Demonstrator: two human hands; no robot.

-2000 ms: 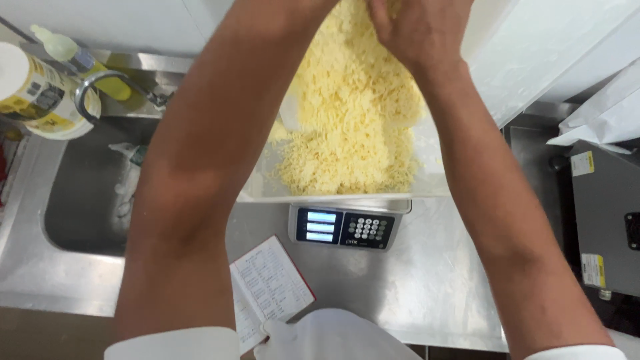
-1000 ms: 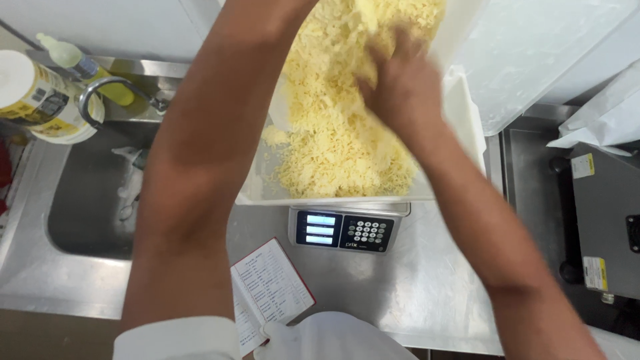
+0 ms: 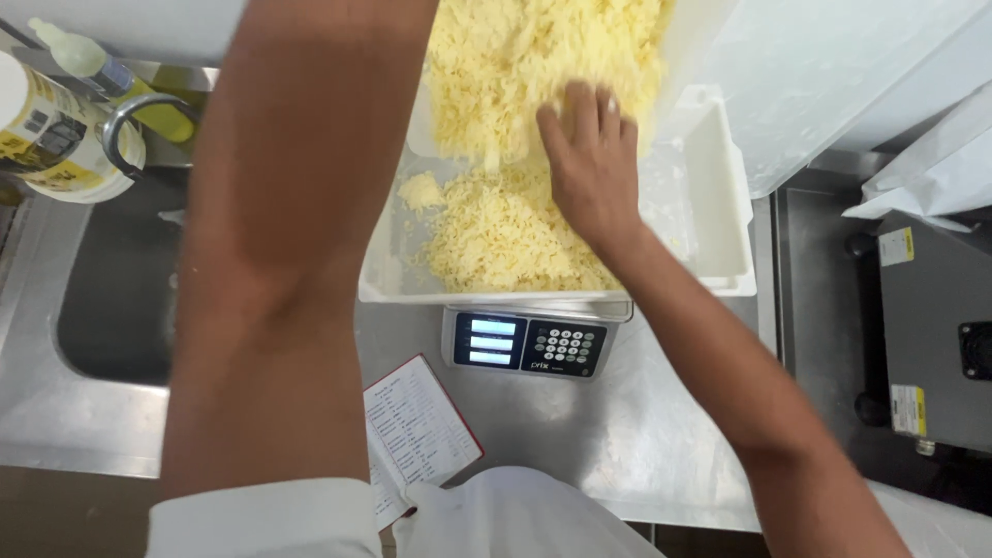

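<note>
My right hand (image 3: 593,159) touches a mass of pale yellow shreds, apparently grated cheese (image 3: 535,70), in a tilted whitish container at the top of the view. Its fingers are spread and slightly blurred. Below lies a looser heap of shreds (image 3: 515,240) inside a white plastic tub (image 3: 709,209), with a small clump at its left. The tub rests on a digital scale (image 3: 535,341) with lit displays and a keypad. My left forearm reaches up past the tub's left side; the left hand is beyond the top edge.
An open notebook with handwriting (image 3: 422,422) lies on the steel counter (image 3: 535,434). At left are a sink basin (image 3: 116,287), a white bucket (image 3: 62,139), a squeeze bottle (image 3: 116,81) and a curved faucet (image 3: 116,132). A grey machine (image 3: 942,310) stands at right.
The upper mass of shreds and its container have shifted, showing more of the tub's right side. My right hand has moved down over the shreds. My left hand has stayed outside the view.
</note>
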